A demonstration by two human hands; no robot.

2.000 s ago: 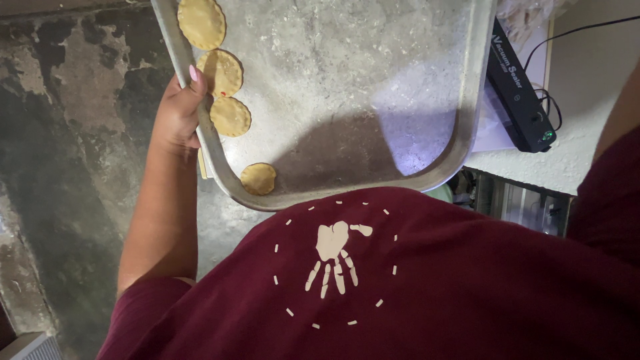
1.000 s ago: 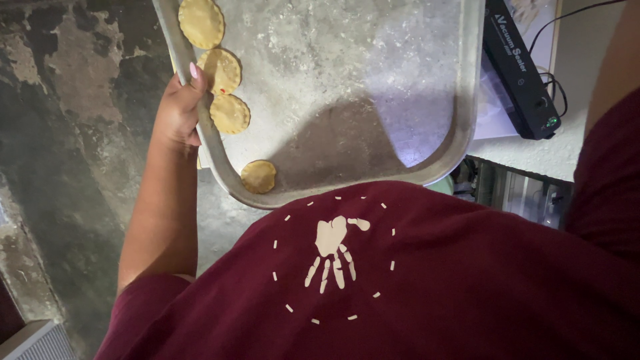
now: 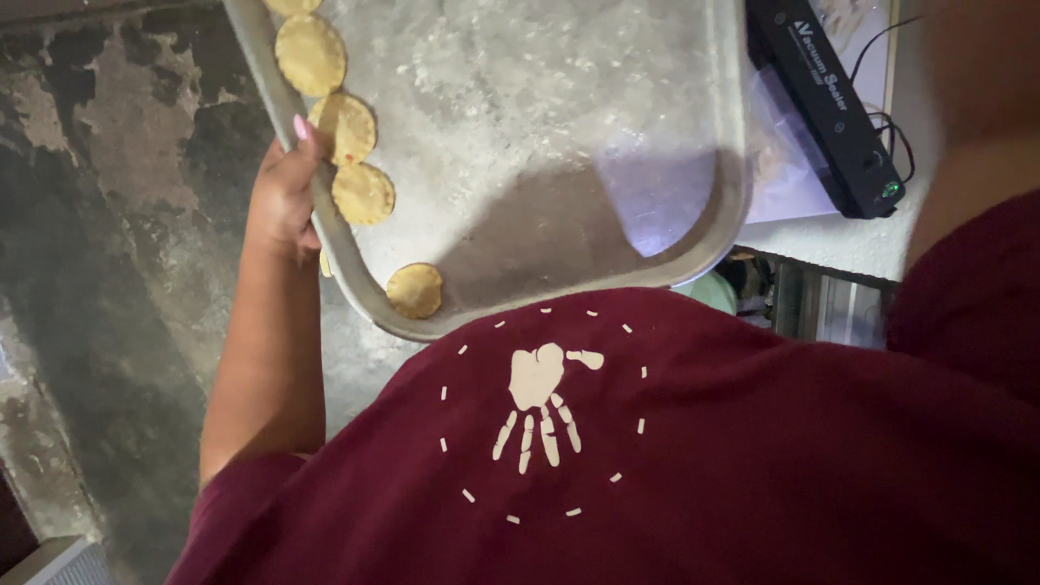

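My left hand [image 3: 288,191] grips the left rim of a large metal baking tray [image 3: 528,106], its thumb over the rim and its other fingers hidden beneath. Several round, crimped pastries lie on the tray, most in a line along the left side. One pastry [image 3: 343,130] is right beside my thumb, touching the pastry [image 3: 363,193] below it. A separate small pastry [image 3: 414,290] sits near the tray's lower left corner. The tray's near edge is against or close to my dark red shirt. My right hand is out of view; only part of the right arm shows at the right edge.
A black vacuum sealer [image 3: 829,106] with a green light and a cable stands on a white surface [image 3: 861,244] just right of the tray. Below that surface are shelves or containers, partly hidden. A worn, patchy concrete floor [image 3: 97,268] shows at the left.
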